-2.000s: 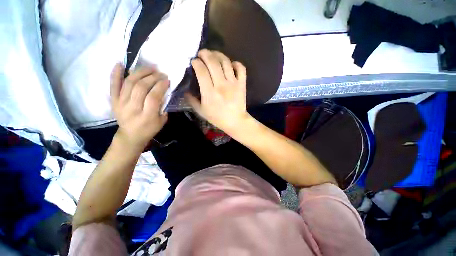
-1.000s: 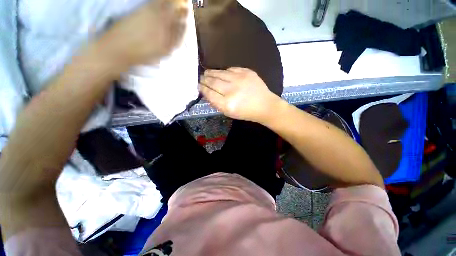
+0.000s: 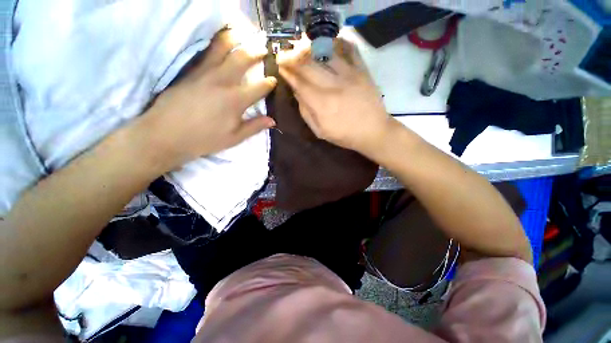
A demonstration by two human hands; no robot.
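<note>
My left hand (image 3: 221,100) lies spread on the white padded garment (image 3: 94,74), its fingertips beside the lit presser foot (image 3: 277,45). My right hand (image 3: 342,97) rests on the dark brown panel (image 3: 301,161), fingertips close to the needle area, partly behind the grey-capped knob (image 3: 322,47). The seam edge between white and brown runs from the presser foot down between my hands. The brown panel's lower end hangs over the table's front edge. A pointed corner of the white layer with black trim also hangs over it. Neither hand visibly pinches the cloth; both press on it.
Snips with a red ring handle (image 3: 434,37) lie right of the machine head, beside a flat dark brown piece (image 3: 398,23). A crumpled black cloth (image 3: 499,114) lies at the right. Below the table are a brown panel (image 3: 409,244), a blue crate (image 3: 538,208) and crumpled white garments (image 3: 127,288).
The presser foot and knob have come into view at the top. Both hands have moved up to the needle area with the work. The brown panel now hangs lower over the edge.
</note>
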